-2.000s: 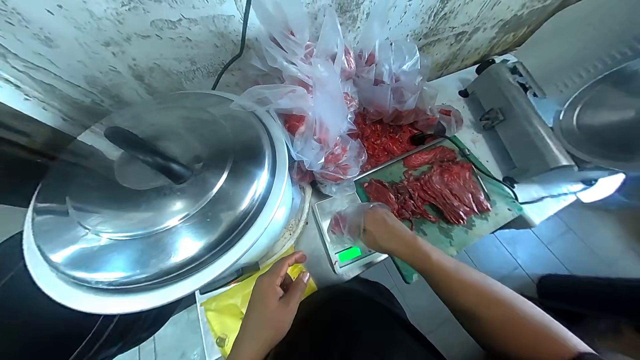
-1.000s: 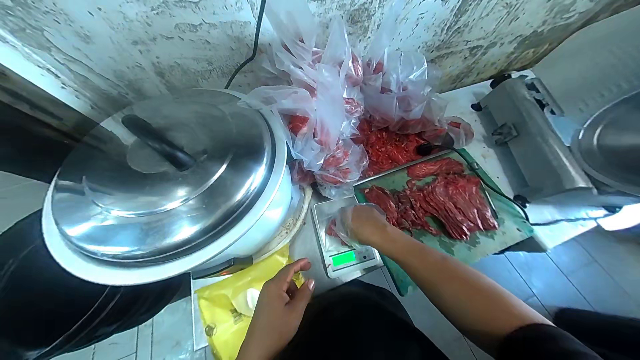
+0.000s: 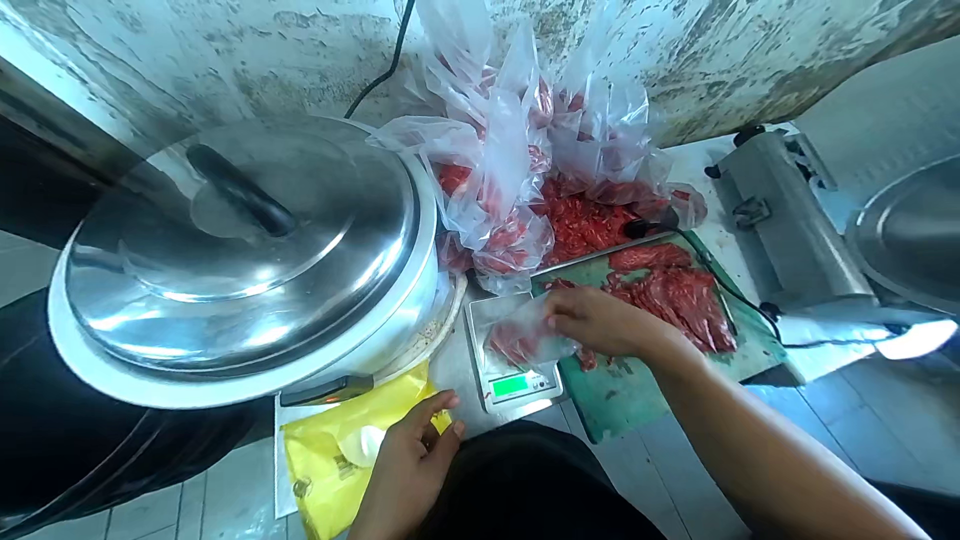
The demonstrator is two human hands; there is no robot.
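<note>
My right hand (image 3: pixel 600 319) pinches the upper edge of a clear plastic bag of red meat (image 3: pixel 525 337), which rests on the plate of a small digital kitchen scale (image 3: pixel 480 375) with a lit green display. To the right, large pieces of raw red meat (image 3: pixel 690 304) lie on a green cutting board (image 3: pixel 622 405). My left hand (image 3: pixel 416 450) hovers by a yellow plastic packet (image 3: pixel 330 450), fingers apart and holding nothing. Behind the scale, sliced red meat (image 3: pixel 581 225) lies in a metal tray, beside several filled plastic bags (image 3: pixel 502 157).
A large pot with a shiny metal lid (image 3: pixel 247 262) and black handle takes up the left. At the right are a grey metal machine (image 3: pixel 795 225) and a round metal pan (image 3: pixel 915 225). A black cable (image 3: pixel 735 292) crosses the cutting board; a stained wall (image 3: pixel 300 60) stands behind.
</note>
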